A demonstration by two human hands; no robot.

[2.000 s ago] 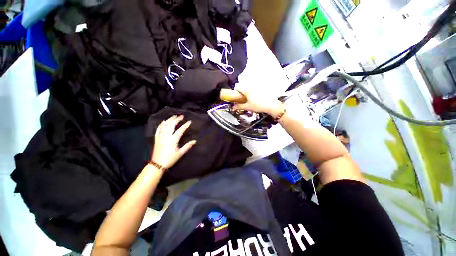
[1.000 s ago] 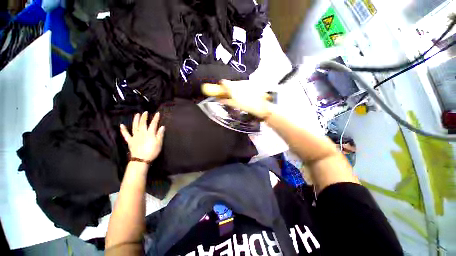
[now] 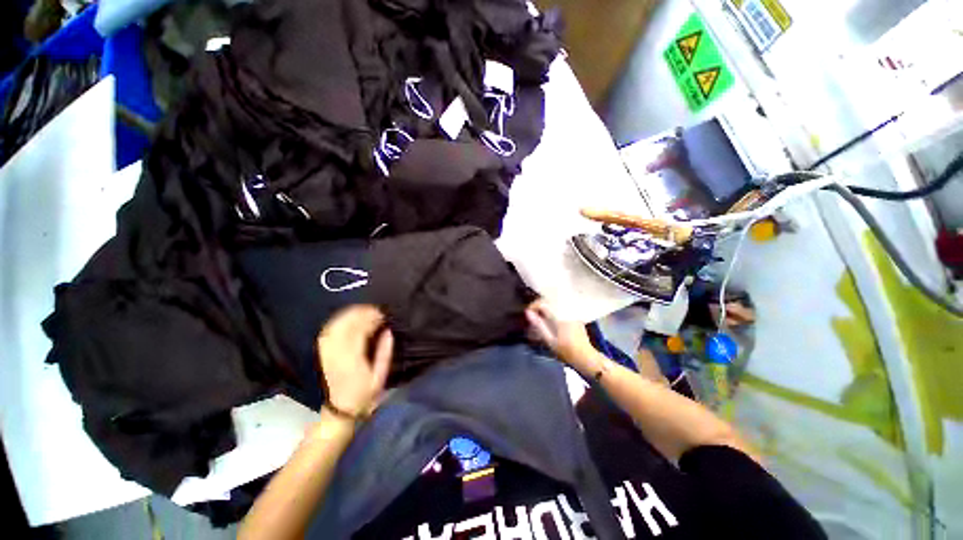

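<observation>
A very dark garment (image 3: pixel 449 276) lies over the black padded form (image 3: pixel 283 316) in front of me, with a white drawcord loop (image 3: pixel 344 278) on it. My left hand (image 3: pixel 356 357) is blurred at the garment's near edge; whether its fingers hold cloth I cannot tell. My right hand (image 3: pixel 546 323) pinches the garment's right end. The steam iron (image 3: pixel 634 258) stands by itself at the table's right edge, its tan handle up and no hand on it.
A large crumpled garment pile (image 3: pixel 285 105) with white cords and labels lies beyond and left of the work. The white table (image 3: pixel 560 158) shows at right. A grey-white hose (image 3: pixel 781 190) runs from the iron. A blue bin (image 3: pixel 129 137) is far left.
My right hand has let go of the iron, now parked at right, and has moved to the garment's right end. My left hand has moved nearer to me. A white loop now shows on the garment.
</observation>
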